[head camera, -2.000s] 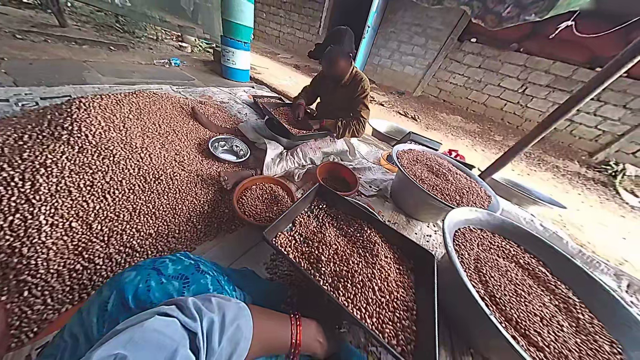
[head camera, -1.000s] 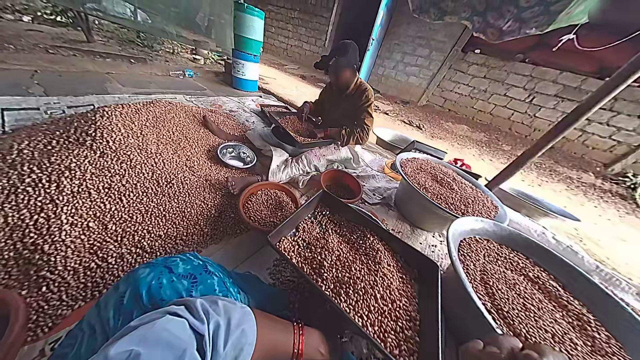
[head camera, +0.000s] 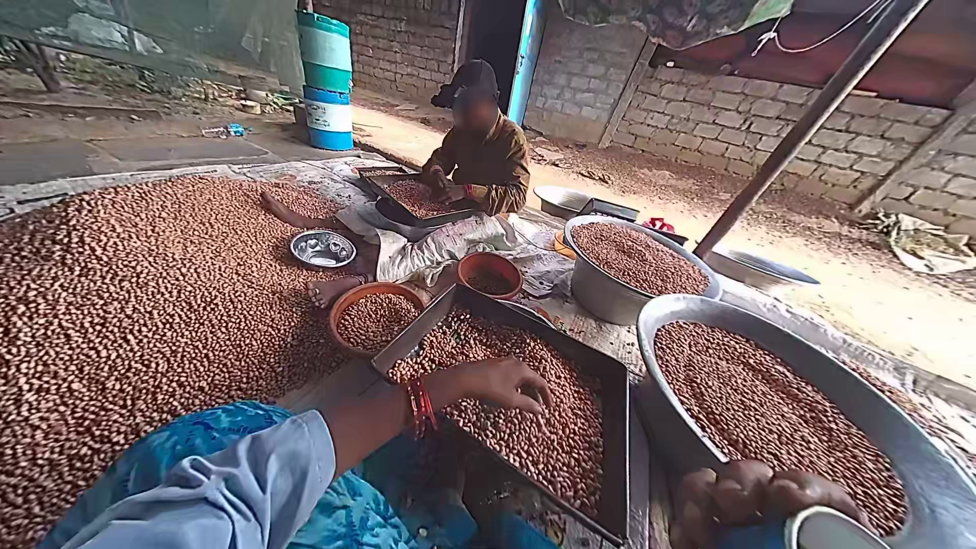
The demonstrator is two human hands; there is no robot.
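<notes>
My left hand (head camera: 509,385), with red bangles at the wrist, is palm down over a dark metal tray (head camera: 621,427) of reddish-brown kernels that look like peanuts (head camera: 560,450). Its bent fingers touch the kernels and grip nothing visible. At the bottom right edge my right hand (head camera: 762,496) shows curled fingers, partly cut off, beside a pale round rim (head camera: 831,526); whether it holds anything is hidden. It lies by the near rim of a large metal basin (head camera: 659,305) full of kernels. A brown bowl of kernels (head camera: 343,305) stands beyond the tray.
A large kernel heap (head camera: 152,305) spreads at left, with a patterned metal bowl (head camera: 322,248) at its edge. Another brown bowl (head camera: 490,263) and a second full basin (head camera: 602,293) stand farther back. A person (head camera: 488,160) sits working at another tray (head camera: 450,217). A slanted pole (head camera: 808,130) rises at right.
My left hand has come up from the lower edge onto the kernels in the tray. My right hand, unseen two seconds ago, now shows at the bottom right.
</notes>
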